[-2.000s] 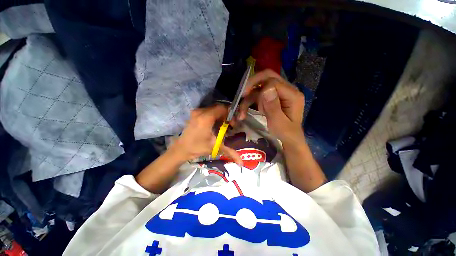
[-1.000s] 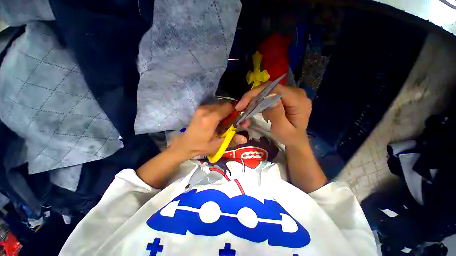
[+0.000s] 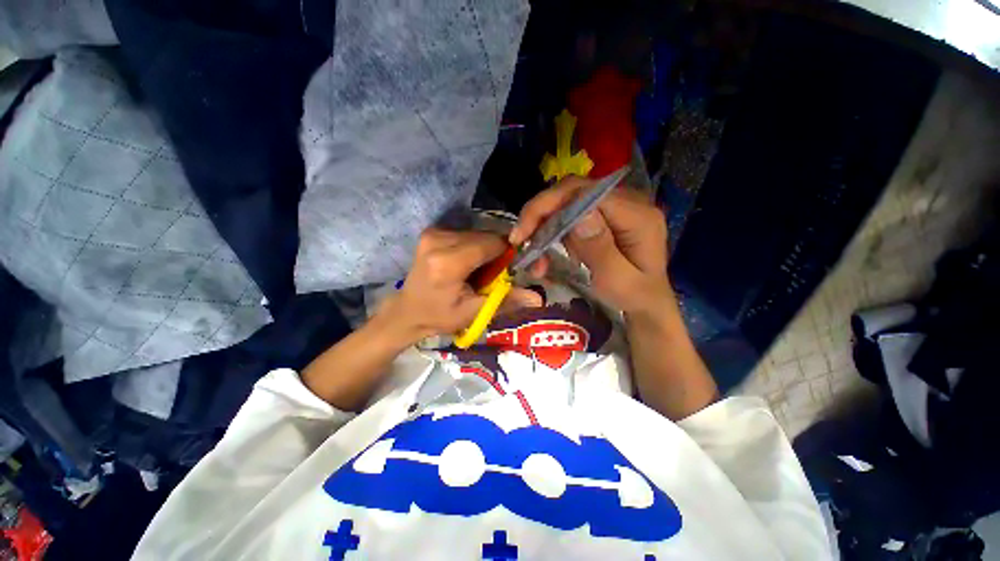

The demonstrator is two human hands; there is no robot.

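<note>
My left hand (image 3: 444,287) is closed around the handles of the scissors (image 3: 570,219), over my lap close to my chest. One handle loop is yellow, the other red-orange. The silver blades are nearly together and point up and right, across the fingers of my right hand (image 3: 617,243). The fingertips of my right hand are pinched near the blades. Whether they hold a thread or small scrap cannot be told.
Grey quilted backing (image 3: 132,208) and a grey panel (image 3: 406,132) lie on dark cloth at the left. A red cloth (image 3: 606,115) with a yellow cross shape (image 3: 566,151) is beyond my hands. A pale table edge (image 3: 943,27) is top right; dark fabric (image 3: 954,351) is heaped right.
The scissors, upright earlier, tilted to the right and opened, and their blades have since come nearly together. My hands have stayed close to the same place.
</note>
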